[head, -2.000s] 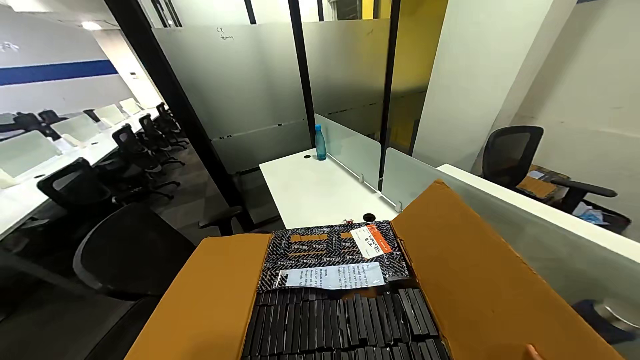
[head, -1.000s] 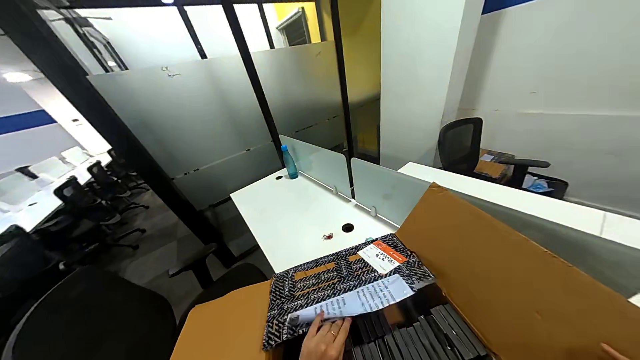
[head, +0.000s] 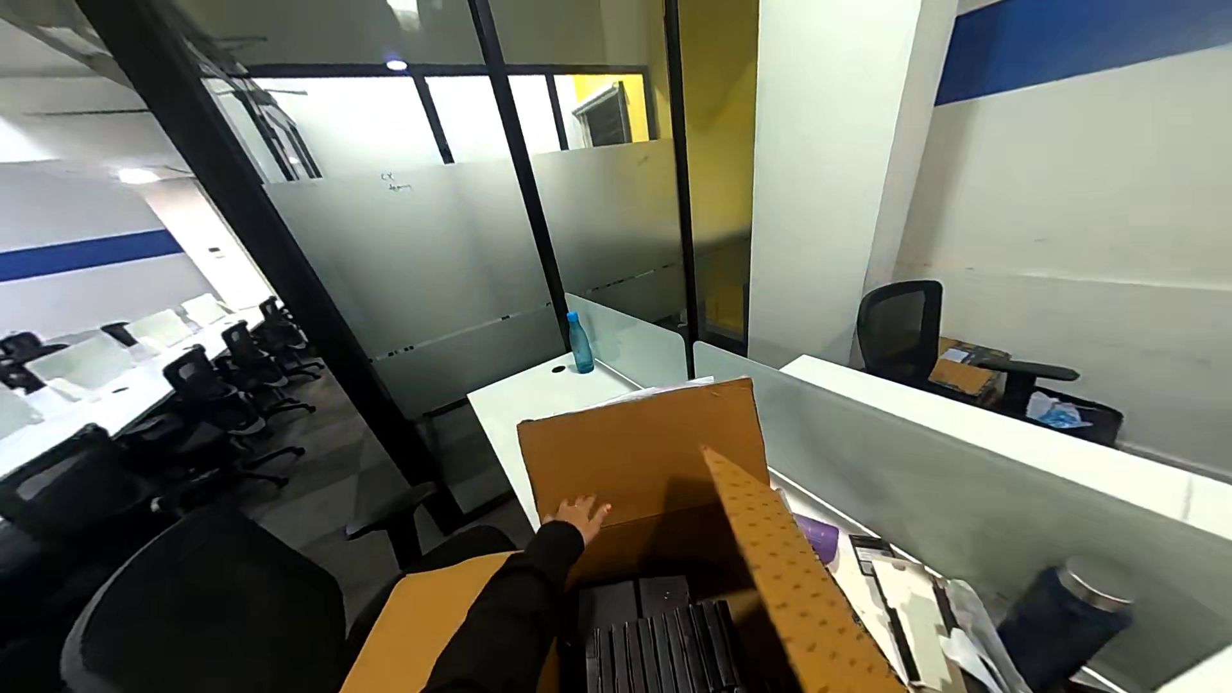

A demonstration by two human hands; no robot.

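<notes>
A cardboard box point(head: 654, 457) stands opened in front of me, its far flap upright and its side flaps spread outward. Flat black cases point(head: 659, 650) fill part of the inside, several of them on edge in a row, with more lying flat behind them. My left hand point(head: 580, 517), in a dark sleeve, rests with spread fingers against the inner face of the far flap near its left side; it holds nothing. My right hand is not in view. The right flap point(head: 799, 587) leans inward and shows a dotted pattern.
A white desk point(head: 515, 404) bears a blue bottle point(head: 580, 344). To the right lie a purple object point(head: 818, 537), white packages point(head: 914, 611) and a dark flask point(head: 1064, 621) along a glass partition point(head: 924, 481). Black office chairs point(head: 221, 597) stand at the left.
The far flap, earlier lying outward with its patterned, labelled side up, now stands upright. My left hand has moved from that flap's near edge to its inner face. The view has swung right.
</notes>
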